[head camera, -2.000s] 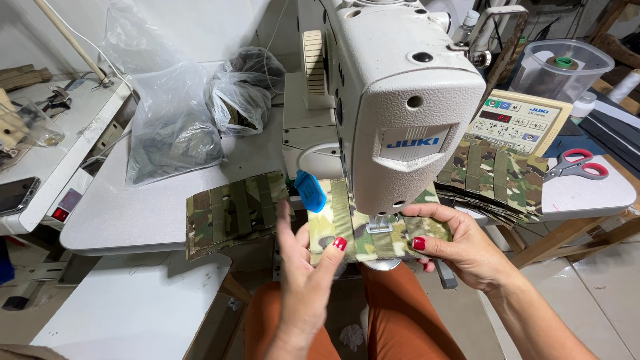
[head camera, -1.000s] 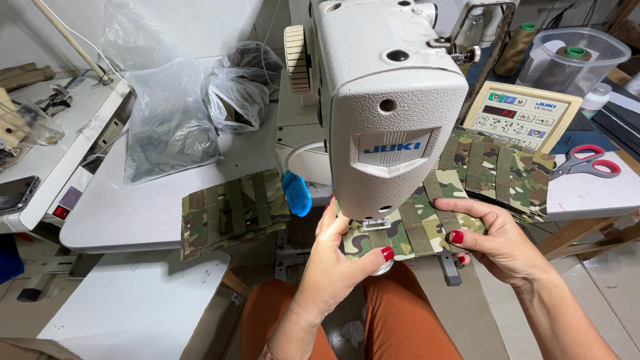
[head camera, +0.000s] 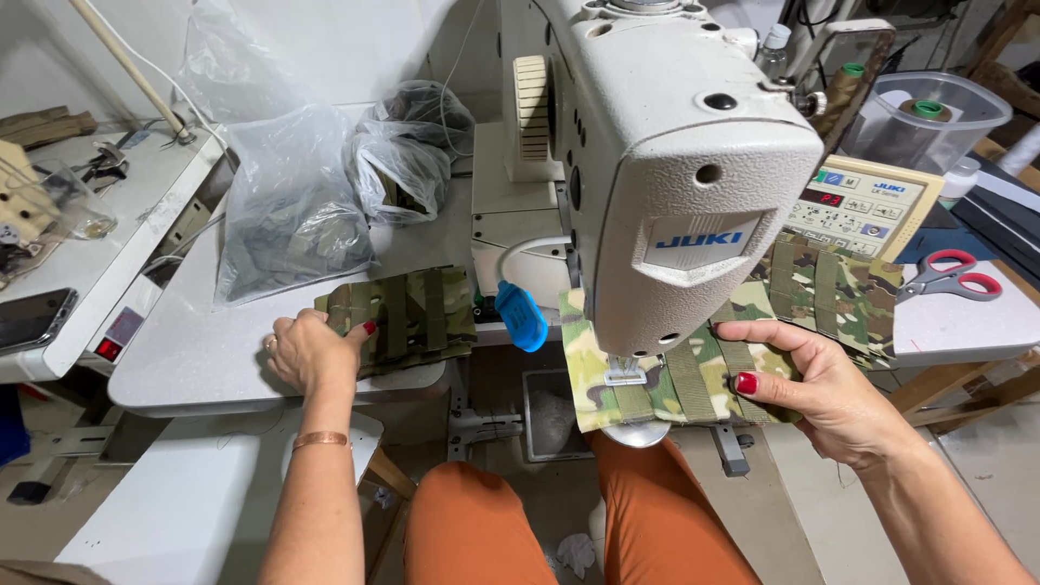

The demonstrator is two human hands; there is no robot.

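Note:
A white JUKI sewing machine stands in the middle. Beneath its presser foot lies a camouflage fabric panel with green webbing strips. My right hand grips that panel's right part, thumb on top. On the left table, my left hand touches the left edge of a stack of camouflage panels; its fingertips are partly hidden, so whether it grips a panel does not show. Another stack of such panels lies right of the machine, behind my right hand.
Plastic bags with contents stand on the left table. A blue plastic piece hangs beside the machine. At the right are a control panel, red-grey scissors and a clear tub with a thread spool. A phone lies far left.
My left hand has left the panel under the machine and moved left to the stack on the left table. My right hand stays on the panel, which has shifted beneath the foot.

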